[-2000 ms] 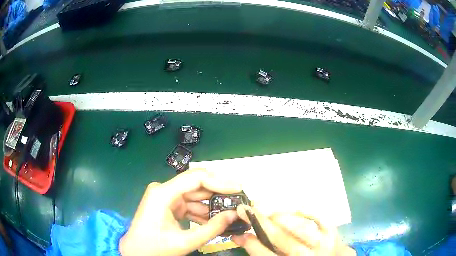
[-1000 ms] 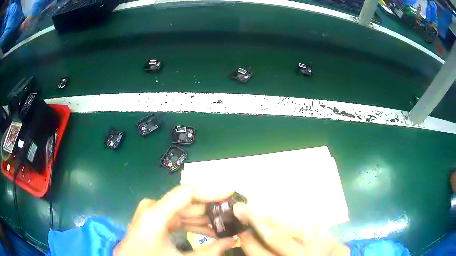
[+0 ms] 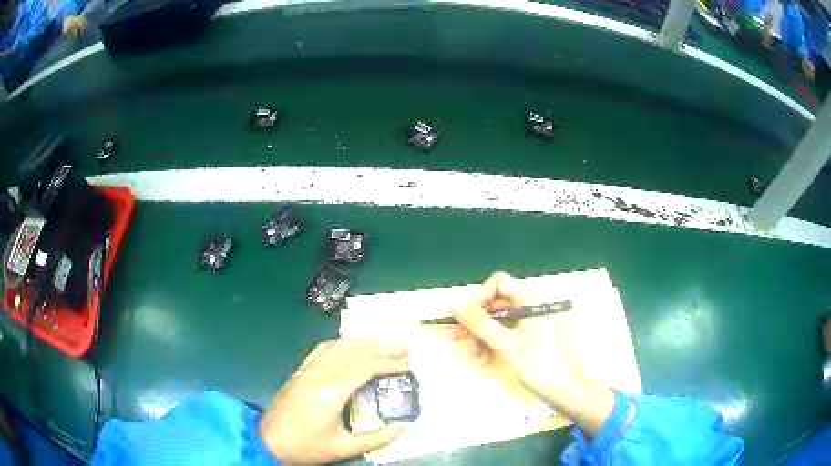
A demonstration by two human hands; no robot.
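Observation:
My left hand (image 3: 323,400) holds a black rounded-square watch housing (image 3: 397,398) at the lower left of the white sheets, its side with pale parts facing up. My right hand (image 3: 519,341) holds dark tweezers (image 3: 538,310) over the sheets, tips pointing left. Whether anything is on the tips is too small to tell. The white release-paper sheets (image 3: 592,337) lie flat in front of me. A yellow strip of the backing sheet (image 3: 548,424) shows at their lower edge.
Several waiting housings (image 3: 346,246) lie left of the sheets. Others (image 3: 423,136) are spaced out beyond the white strip (image 3: 364,188). A red tray (image 3: 117,227) with a black device (image 3: 77,259) is at far left. A grey post (image 3: 793,173) stands right. Blue-clad people (image 3: 27,36) are opposite.
My right hand has moved away from the housing, up and right over the sheets, with the tweezers. My left hand has lowered and turned the housing. Housings beyond the strip have shifted left.

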